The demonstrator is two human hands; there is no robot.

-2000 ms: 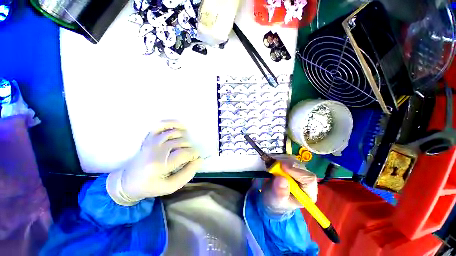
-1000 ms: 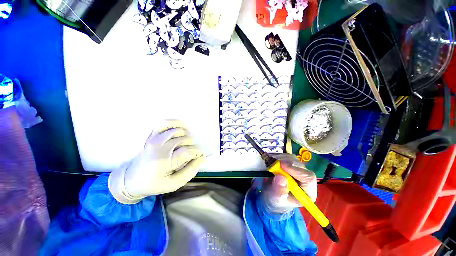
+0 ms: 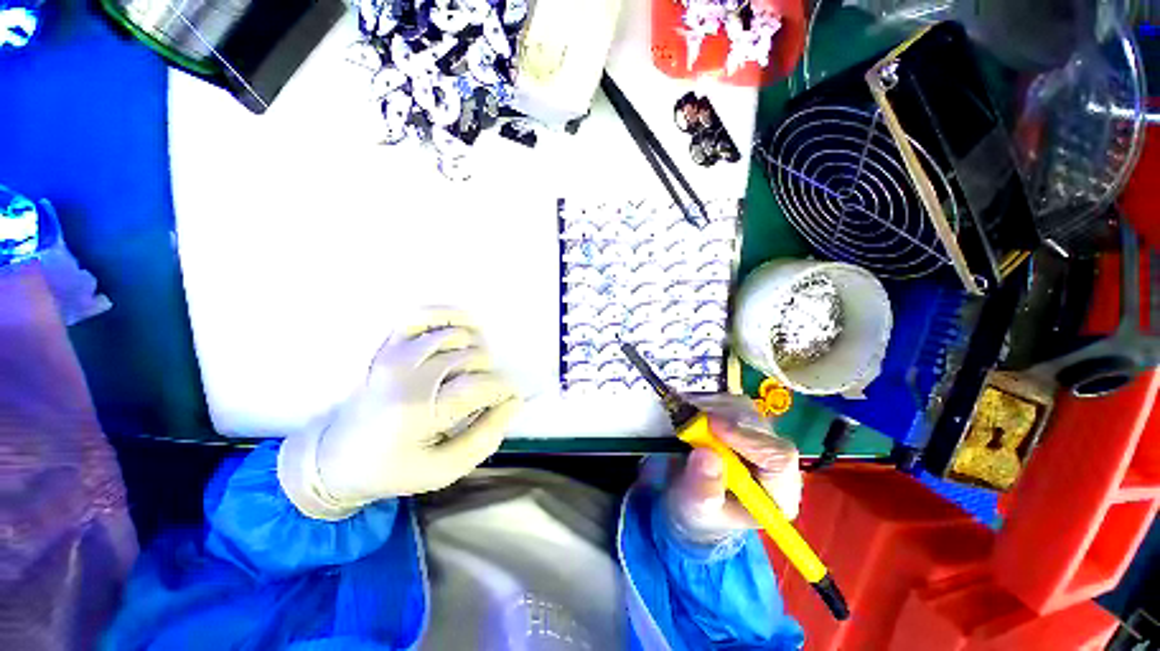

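Note:
My right hand point(image 3: 728, 473), in a thin pale glove, is shut on the yellow handle of the soldering iron point(image 3: 761, 499). The iron's dark tip points up and left over the lower part of the tray point(image 3: 646, 274), which holds rows of small pale curved workpieces. Whether the tip touches a piece cannot be told. My left hand point(image 3: 420, 404), in a white glove, rests on the white mat left of the tray. Its fingers are curled; whether it holds something is hidden.
Black tweezers point(image 3: 654, 149) lie above the tray. A white cup point(image 3: 855, 328) with silvery bits stands right of it, near a fan point(image 3: 850, 191) and a sponge point(image 3: 999, 432). Loose parts point(image 3: 439, 64) and a cream block point(image 3: 560, 57) lie at the top. Red bins point(image 3: 1062, 509) are lower right.
The view has shifted slightly. The iron's rear end has moved a little to the left. Both hands are otherwise nearly where they were.

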